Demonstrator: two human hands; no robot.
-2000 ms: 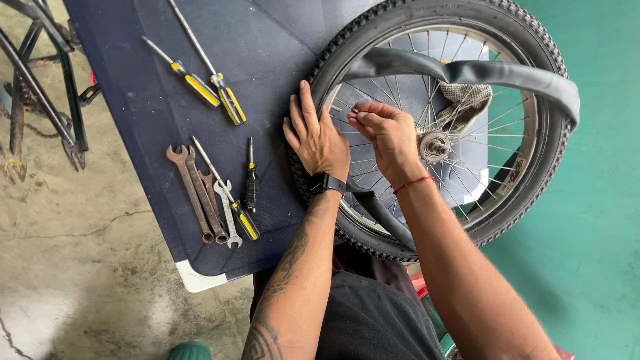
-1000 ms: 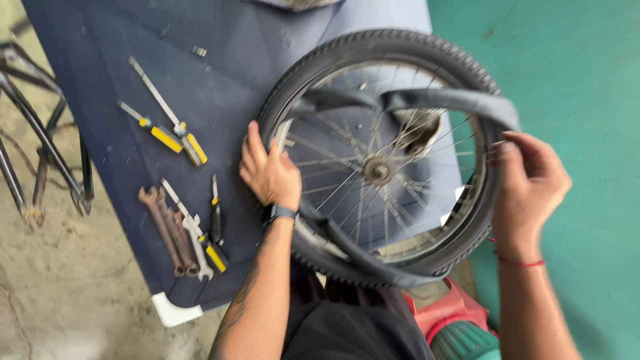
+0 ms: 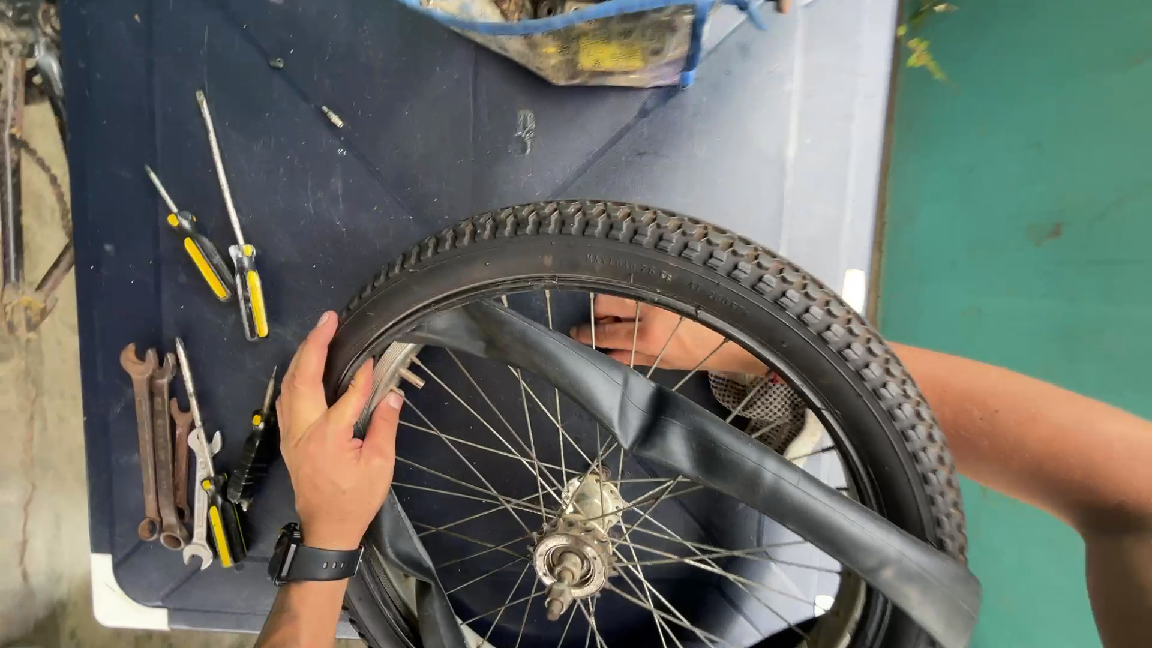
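A bicycle wheel with a knobby black tire [image 3: 576, 243] is tilted up over the dark table. My left hand [image 3: 337, 436], with a black watch on its wrist, grips the tire and rim at the left, beside the valve stem [image 3: 410, 378]. Behind the spokes, under the raised wheel, is my right hand [image 3: 648, 333]; its fingers are partly hidden and I cannot tell whether they hold anything. A deflated black inner tube [image 3: 702, 441] hangs out of the tire across the spokes. The axle and hub [image 3: 571, 553] face me. A patterned cloth [image 3: 760, 405] lies behind the wheel, near my right wrist.
Left of the wheel lie yellow-and-black screwdrivers [image 3: 250, 292], rusty wrenches [image 3: 144, 441] and a black-handled tool [image 3: 252, 459]. Small metal parts [image 3: 333, 117] lie farther back. A blue-edged bag [image 3: 594, 49] sits at the table's far edge. Bicycle frame parts [image 3: 18, 270] stand at the left.
The wheel, lower on the table before, is now tilted up. My right hand has gone from the tire's right side to behind the spokes. My left hand remains at the tire's left side.
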